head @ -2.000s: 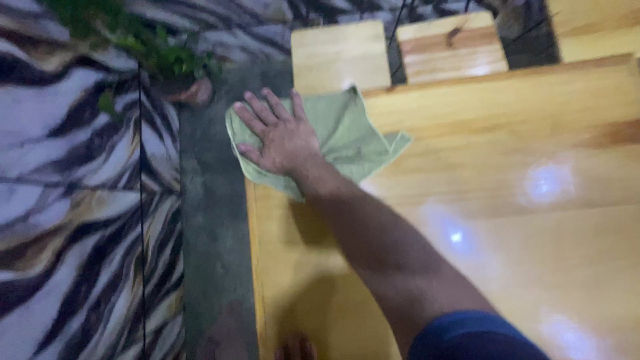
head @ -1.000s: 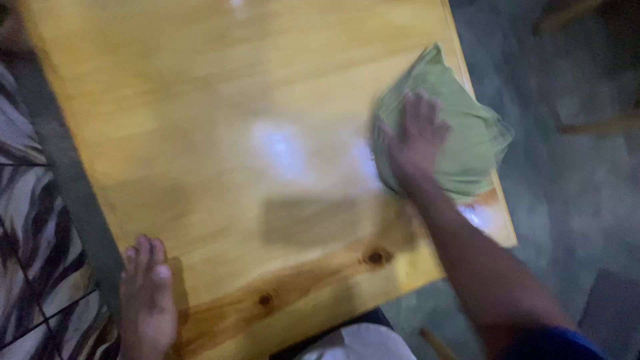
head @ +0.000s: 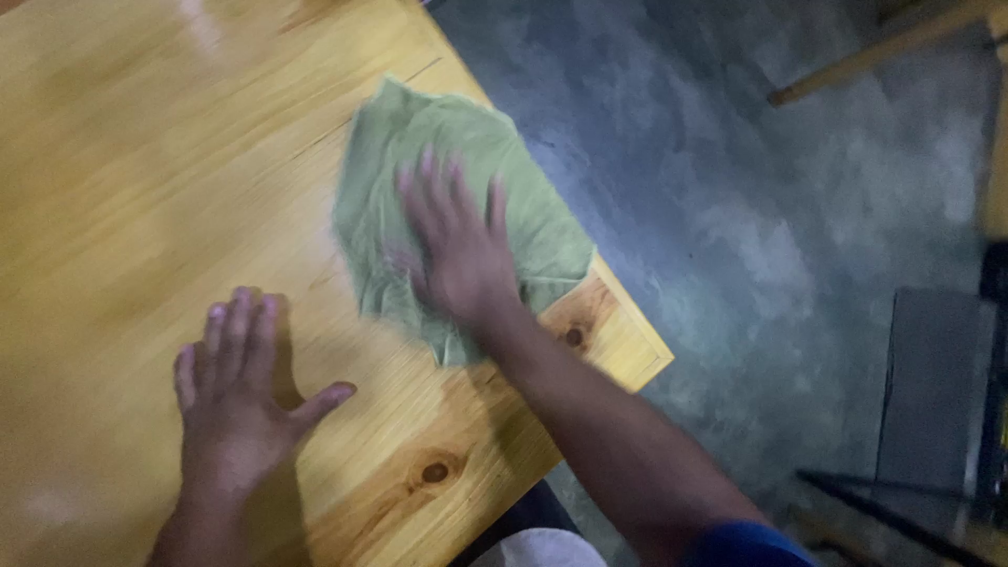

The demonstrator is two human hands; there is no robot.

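Observation:
A green cloth lies spread on the wooden table top, close to its right edge and corner. My right hand rests palm down on the cloth, fingers spread and slightly blurred, pressing on it rather than gripping. To the left, my left hand is over the bare wood with its fingers apart and nothing in it; whether its palm touches the surface is hard to tell.
Beyond the table's right edge is a grey concrete floor. A wooden furniture leg shows at the upper right. At the lower right stand a dark grey panel and thin black bars.
My left hand, at the table's lower left a second ago, is now farther in over the wood. My right hand stays on the cloth, which was at the far left corner two seconds ago. The view has shifted.

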